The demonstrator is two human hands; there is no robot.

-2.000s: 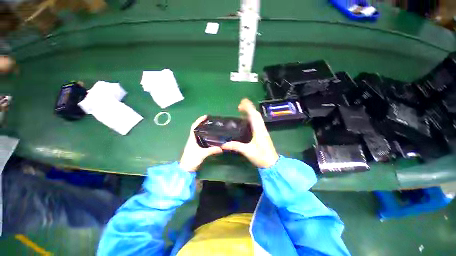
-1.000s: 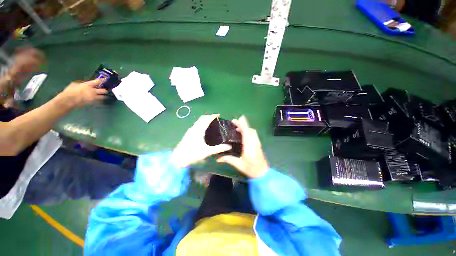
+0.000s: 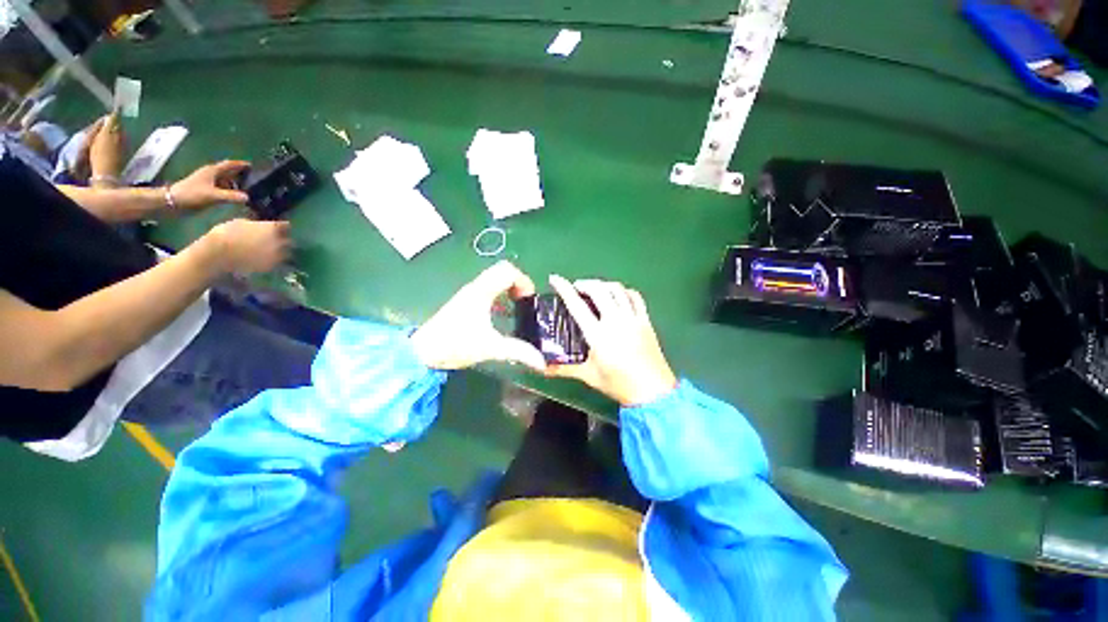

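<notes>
A small glossy black retail box [image 3: 554,331] with white print is held between my hands above the near edge of the green bench. My left hand [image 3: 476,326] is at its left side, thumb below and fingers curved over the top. My right hand [image 3: 617,340] grips its right side, fingers across the top. Parts of the box are hidden behind the fingers. Two loose piles of white leaflets, the left pile [image 3: 399,201] and the right pile [image 3: 507,174], lie beyond my hands. A thin pale ring [image 3: 490,241] lies beside them.
Black boxes [image 3: 921,304] are heaped at the right, one with a bright picture panel [image 3: 787,278]. A perforated metal upright [image 3: 735,97] stands behind. A person's hands at the left are at another black box [image 3: 282,182]. A blue tray [image 3: 1033,55] is at the far right.
The view has shifted, so the bench items sit differently. The box between my hands has been turned and shows a printed face. The person at the left has come further into view with both arms.
</notes>
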